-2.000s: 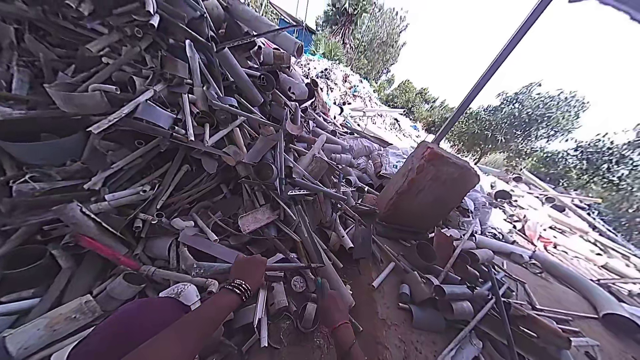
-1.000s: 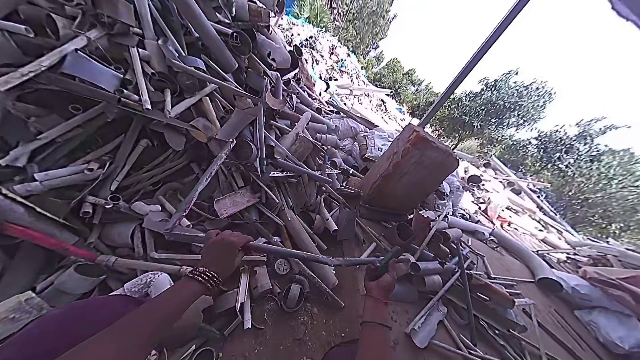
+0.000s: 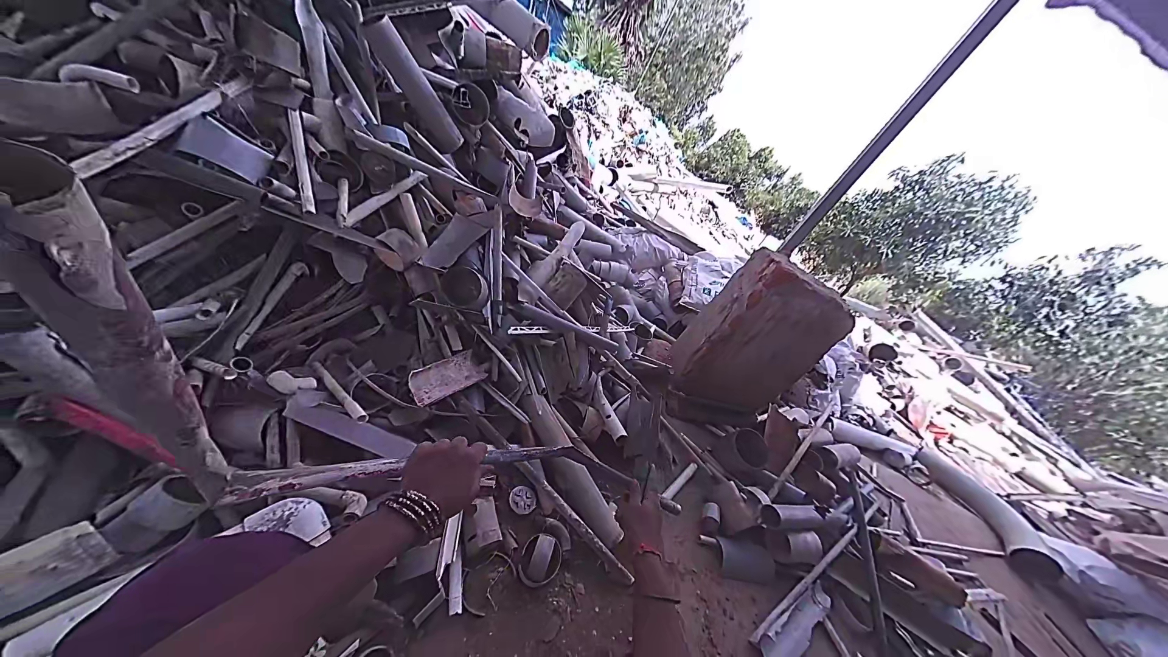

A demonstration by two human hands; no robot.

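Observation:
My left hand (image 3: pixel 445 474), with beaded bracelets at the wrist, is closed around a long, dirty grey plastic strip or pipe piece (image 3: pixel 333 473) lying roughly level. Its left end meets a large broken pipe piece (image 3: pixel 109 319) that rises at the left edge; whether the two are joined is unclear. My right hand (image 3: pixel 643 520), with a red band at the wrist, is lower and to the right, beside the dark, thin end of a long item. Its fingers are blurred, and what they hold cannot be made out.
A heap of scrap plastic pipes (image 3: pixel 411 219) rises ahead and left. At centre right stands a reddish block (image 3: pixel 762 333) beside a slanting metal pole (image 3: pixel 899 128). Cut pipe pieces (image 3: pixel 744 558) and a long curved pipe (image 3: pixel 976 502) lie on the brown ground at right.
A large broken pipe piece now stands at the left, where the earlier frames do not show it. My left hand stays closed on a long grey piece.

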